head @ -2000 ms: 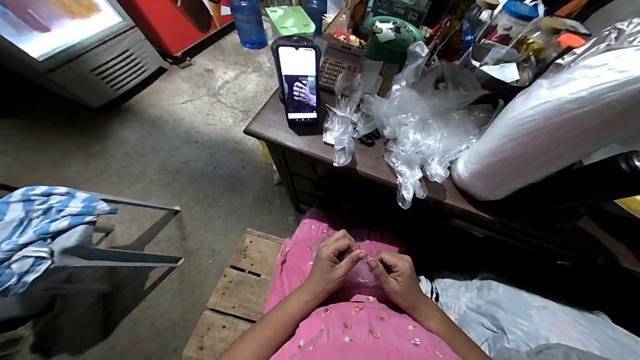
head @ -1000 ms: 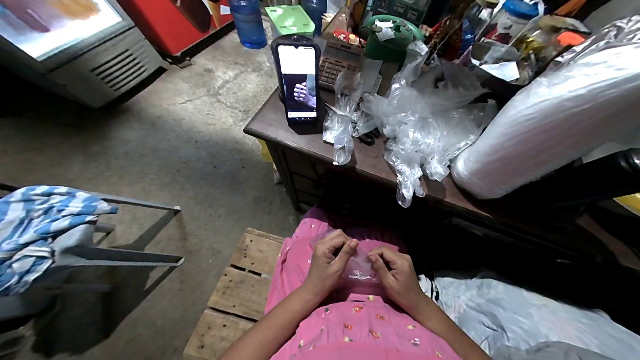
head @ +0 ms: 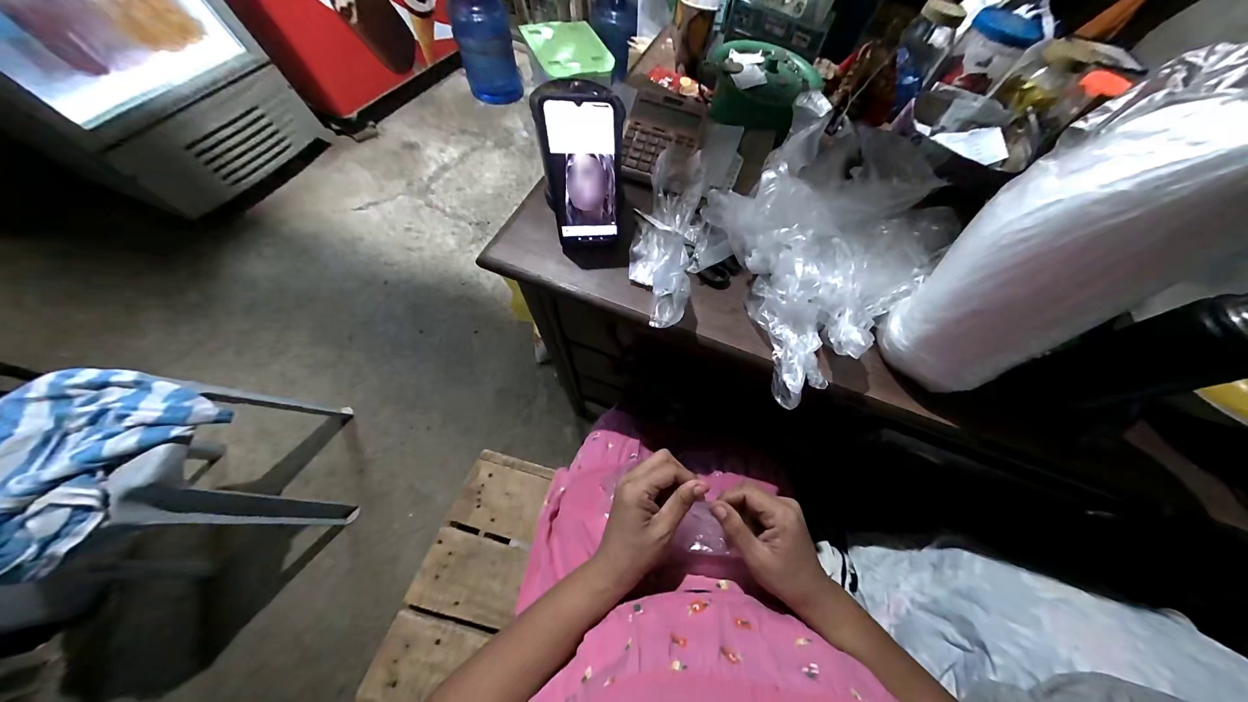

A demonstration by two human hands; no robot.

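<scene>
A clear plastic bag (head: 704, 541) lies over the pink floral clothing on my lap, its top edge between my two hands. My left hand (head: 655, 507) pinches one side of it between thumb and fingers. On the other side my right hand (head: 765, 536) pinches it too, close to the left hand. Beyond them, crumpled clear plastic bags (head: 819, 253) hang over the front edge of the dark wooden desk (head: 721, 336). A lit smartphone (head: 583, 175) stands upright at the desk's left corner.
Behind the phone are a calculator (head: 661, 132) and a green basket (head: 765, 83). A large plastic-wrapped roll (head: 1063, 234) leans at the right. Wooden slats (head: 478, 575) show beside my lap. At the left, a checkered cloth (head: 88, 448) lies on an upturned-looking grey chair (head: 244, 507).
My hands have moved slightly closer together since one second ago. The picture on the phone screen has changed.
</scene>
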